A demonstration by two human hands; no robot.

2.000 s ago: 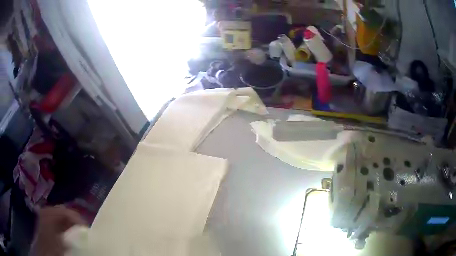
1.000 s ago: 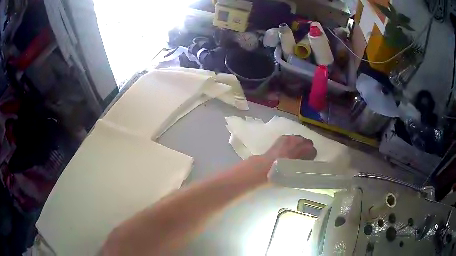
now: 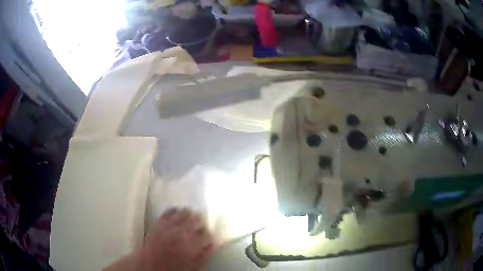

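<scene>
My left hand (image 3: 182, 238) is low in the view, left of the needle area, blurred. Its fingers are on a pale cream fabric piece (image 3: 180, 188) that reaches right into the bright lamp light. How the fingers grip it is partly hidden. The off-white sewing machine head (image 3: 339, 137) fills the right side. Its presser foot area (image 3: 323, 225) is low under the head, in glare. A stack of cream panels (image 3: 100, 196) lies along the table's left side. More cream pieces (image 3: 233, 114) lie behind the head. My right hand is not in view.
A pale lamp or bar (image 3: 209, 95) stretches left from behind the head. Black-handled scissors (image 3: 430, 241) lie at the lower right. A dark bin (image 3: 193, 32), a pink bottle (image 3: 266, 25) and a metal pot (image 3: 332, 34) stand behind the table.
My left hand has come back from the cream pieces behind the head to the lower left of the needle, with a cream piece now under it. The camera view has shifted right and down.
</scene>
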